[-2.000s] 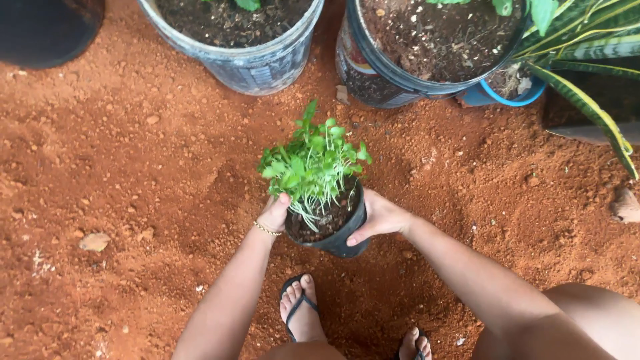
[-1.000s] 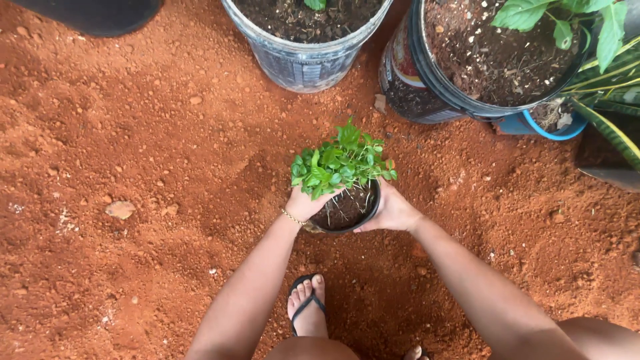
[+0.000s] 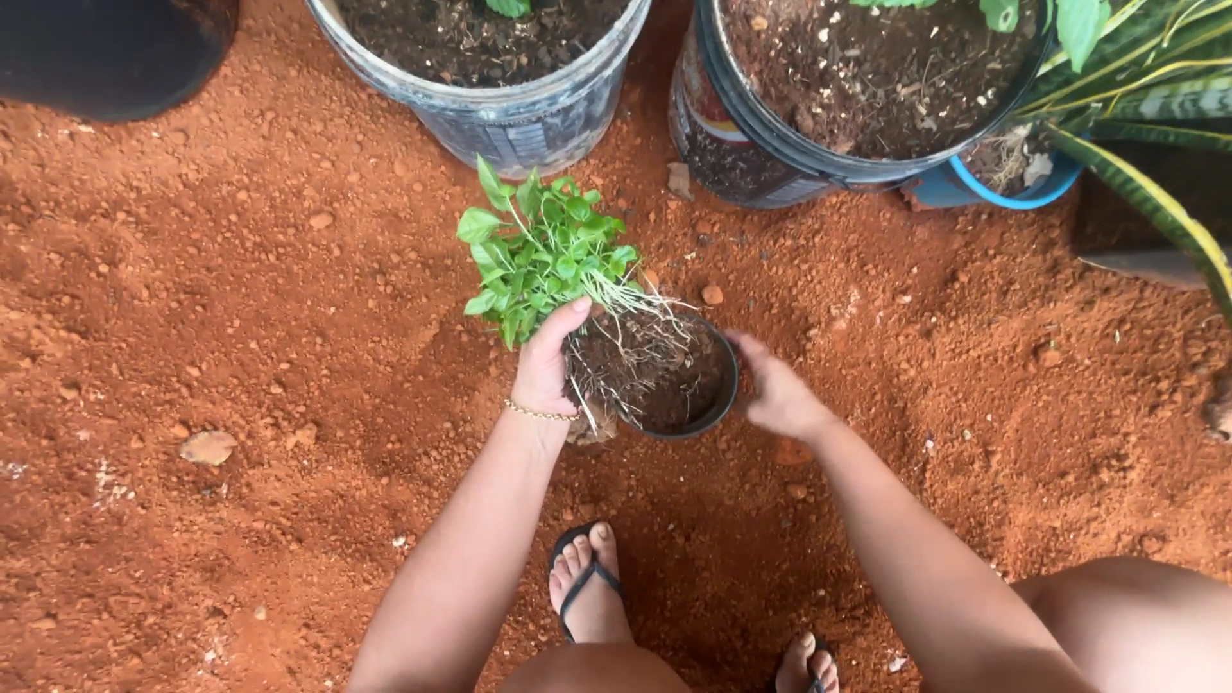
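My left hand (image 3: pixel 551 366), with a chain bracelet at the wrist, holds a bunch of green seedlings (image 3: pixel 549 252) by their pale stems. The bunch leans to the left, and its bare roots and clinging soil (image 3: pixel 630 351) hang at the left side of a small black plant pot (image 3: pixel 724 409). Dark soil shows inside the pot, which stands on the red ground. Just right of the pot's rim is my right hand (image 3: pixel 782 393), fingers apart and slightly blurred, holding nothing. Whether its fingertips touch the rim cannot be told.
Two large soil-filled buckets (image 3: pixel 520 120) (image 3: pixel 760 159) stand beyond the pot. Right of them are a small blue pot (image 3: pixel 1035 197) and a snake plant (image 3: pixel 1155 192). A dark container (image 3: pixel 115 58) is at the upper left. My feet in flip-flops (image 3: pixel 589 582) are below, on red soil (image 3: pixel 318 539).
The seedlings, upright in the pot two seconds ago, now lie out to its left in my left hand with roots exposed. My right hand has let go of the pot.
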